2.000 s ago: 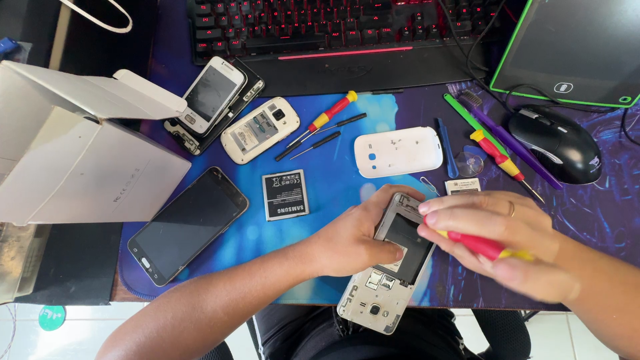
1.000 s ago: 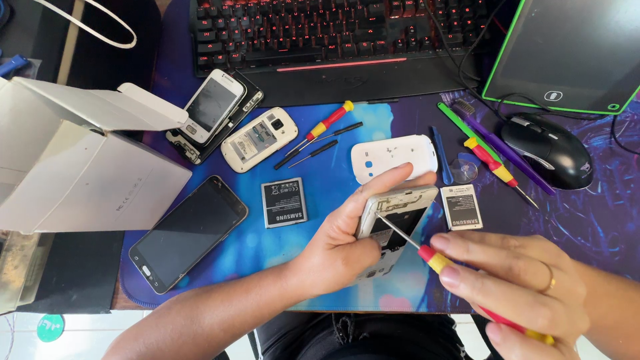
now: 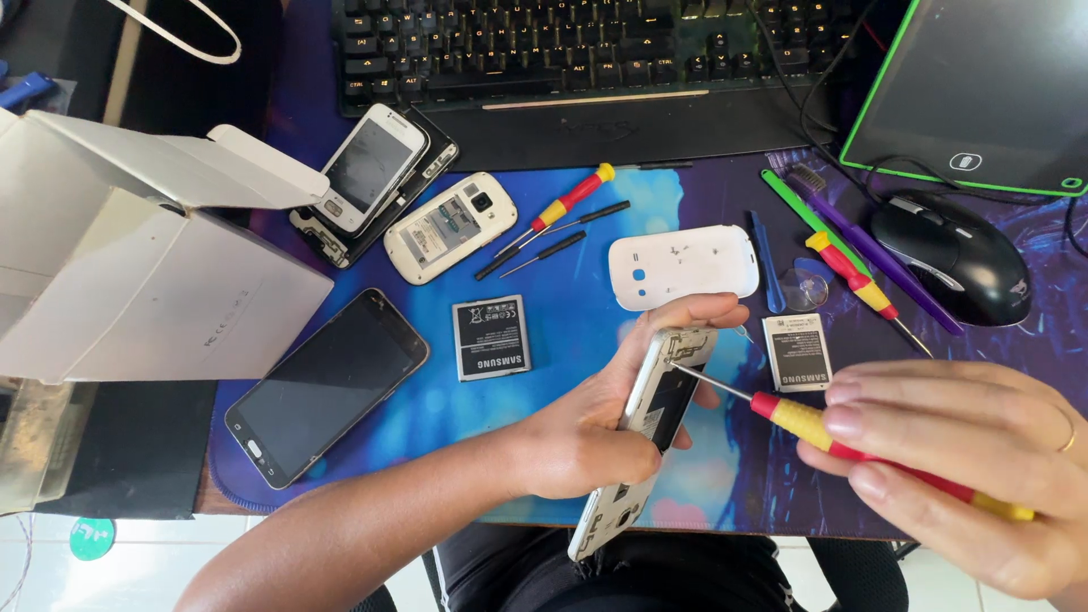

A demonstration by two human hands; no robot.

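Note:
My left hand grips an opened smartphone body by its long edges, tilted, with its inner frame facing right. In my right hand is a red and yellow screwdriver, its tip at the phone's upper end, near a corner. Whether the tip sits in a screw I cannot tell. Behind the left hand lies a white phone back cover. One Samsung battery lies just beyond the right hand's fingers, and another Samsung battery lies left of the held phone.
A dark smartphone lies beside a white box. Farther back are a white phone, a phone without its cover, small screwdrivers and a keyboard. Rightward lie a second red and yellow screwdriver, a purple brush and a mouse.
The held phone has been tilted more onto its side. The screwdriver, earlier held above the phone, now has its tip at the phone's upper end. The keyboard lighting has turned from red to yellowish.

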